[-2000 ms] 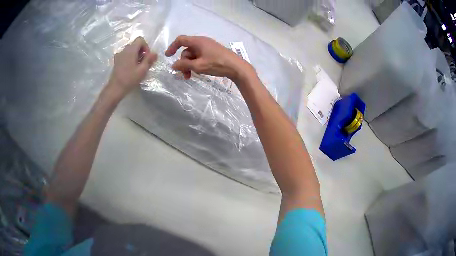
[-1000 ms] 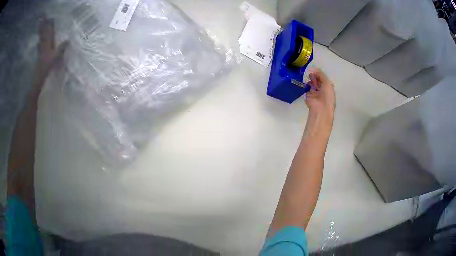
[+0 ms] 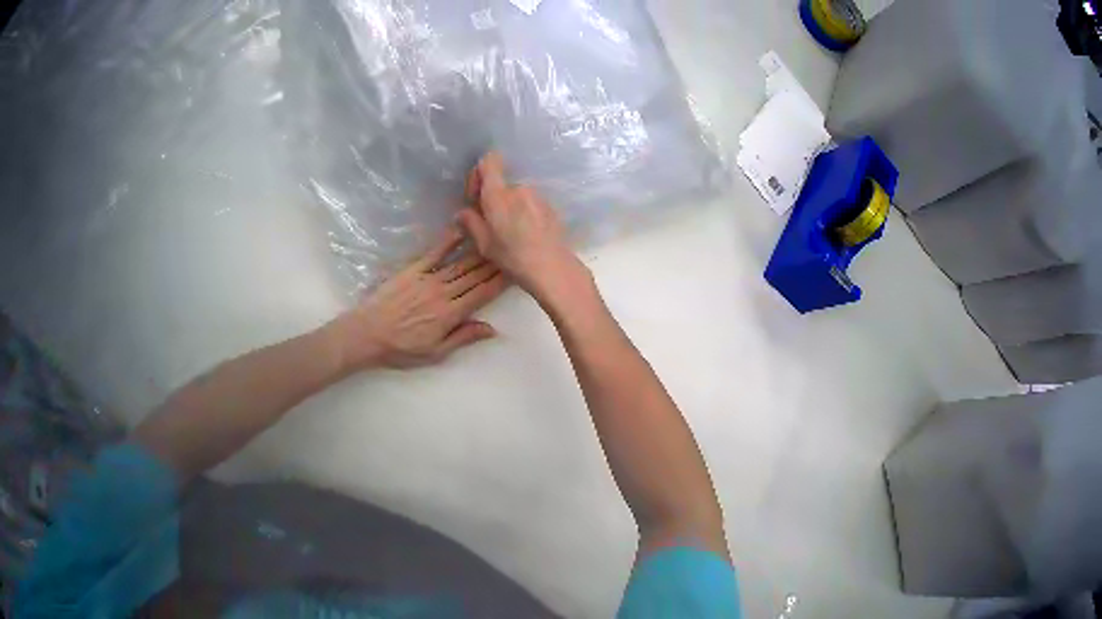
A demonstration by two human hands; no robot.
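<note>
The wrapped handbag in its clear polybag (image 3: pixel 604 109) lies at the upper middle, shiny and crinkled. My left hand (image 3: pixel 423 308) lies flat at the polybag's near edge, fingers spread and pointing up and right. My right hand (image 3: pixel 514 224) is beside it, fingers bent and fingertips on the film, touching the left fingers. Whether the right fingertips hold a tape strip cannot be seen. The blue tape dispenser (image 3: pixel 804 248) stands to the right, with its yellow-cored tape roll (image 3: pixel 865 215).
Barcode stickers (image 3: pixel 779 145) lie beside the dispenser. A spare tape roll (image 3: pixel 831 18) is at the top right. Waiting wrapped bags (image 3: pixel 924 115) stand along the right, another (image 3: pixel 967 496) at lower right. Loose clear film (image 3: pixel 133 157) covers the left. A tape scrap (image 3: pixel 788 605) lies at the near edge.
My right hand has left the dispenser's cutter and come to the polybag's near edge. My left hand has moved right from the far left to the same edge. The camera view has shifted.
</note>
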